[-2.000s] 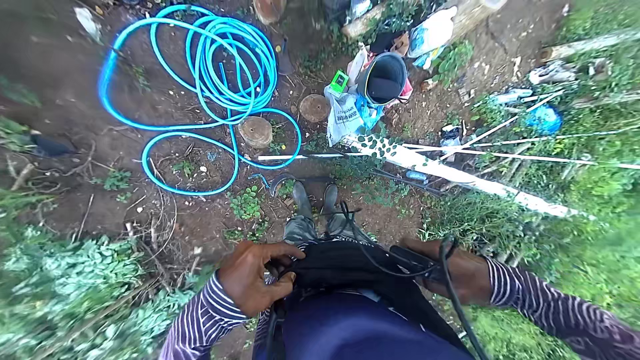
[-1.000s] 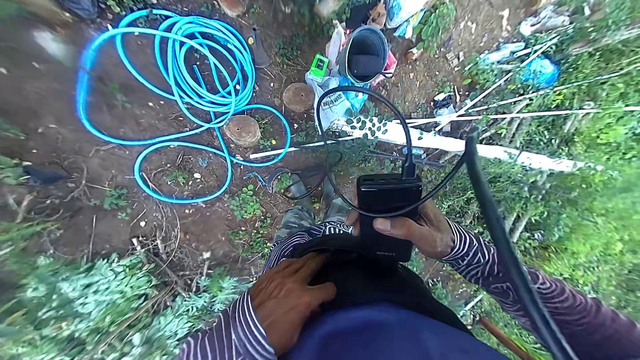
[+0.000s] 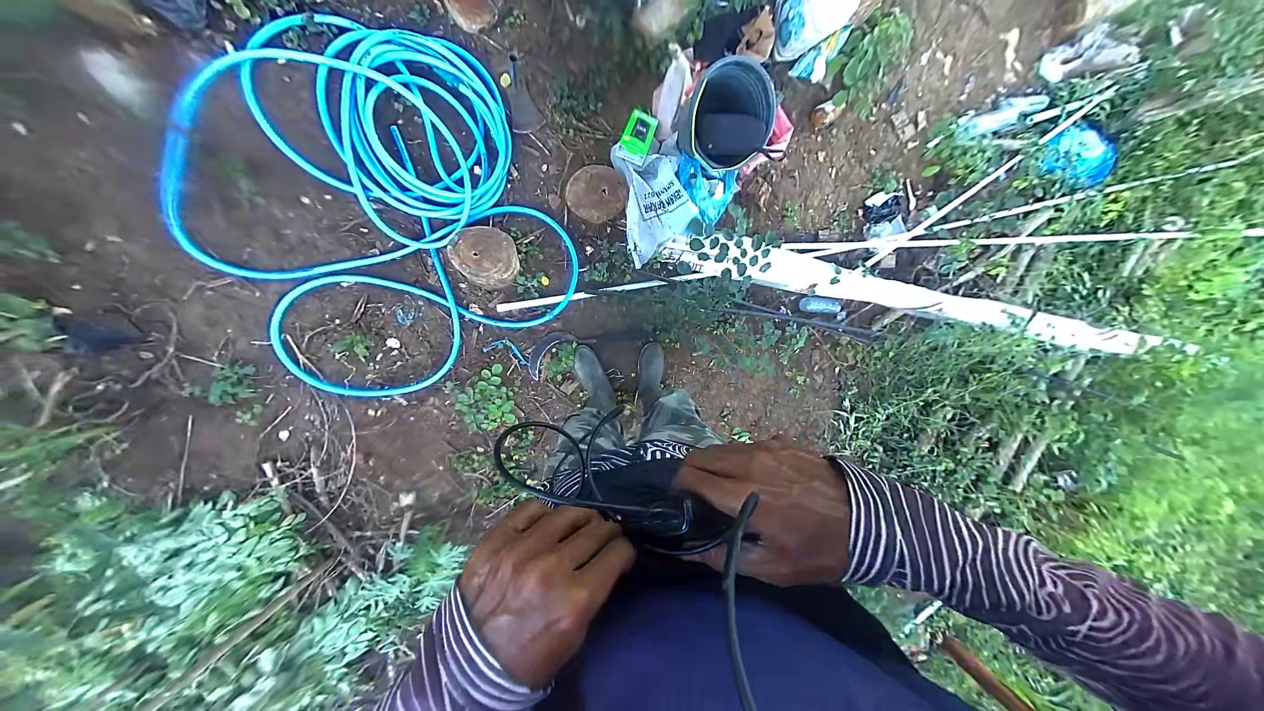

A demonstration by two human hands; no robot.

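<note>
At the waist, my left hand [image 3: 548, 583] is bent over the edge of a black pouch [image 3: 642, 494], its fingertips hidden in the dark fabric. Facing it, my right hand [image 3: 780, 509] curls round the pouch's other side, where something black and glossy shows between the hands; the power bank itself cannot be made out. A black cable [image 3: 523, 464] loops out over the trousers, and another length hangs down across the dark blue shirt [image 3: 731, 642].
A coiled blue hose [image 3: 434, 148] lies on the soil at upper left beside cut stumps [image 3: 484, 257]. A dark bucket [image 3: 731, 114], a printed sack [image 3: 652, 202] and white poles [image 3: 987, 240] lie ahead. Rubber boots [image 3: 595, 380] stand below; shrubs flank both sides.
A second ago my right hand held up a black power bank with a cable; now it is down at the pouch. My left hand has come to the pouch's near edge.
</note>
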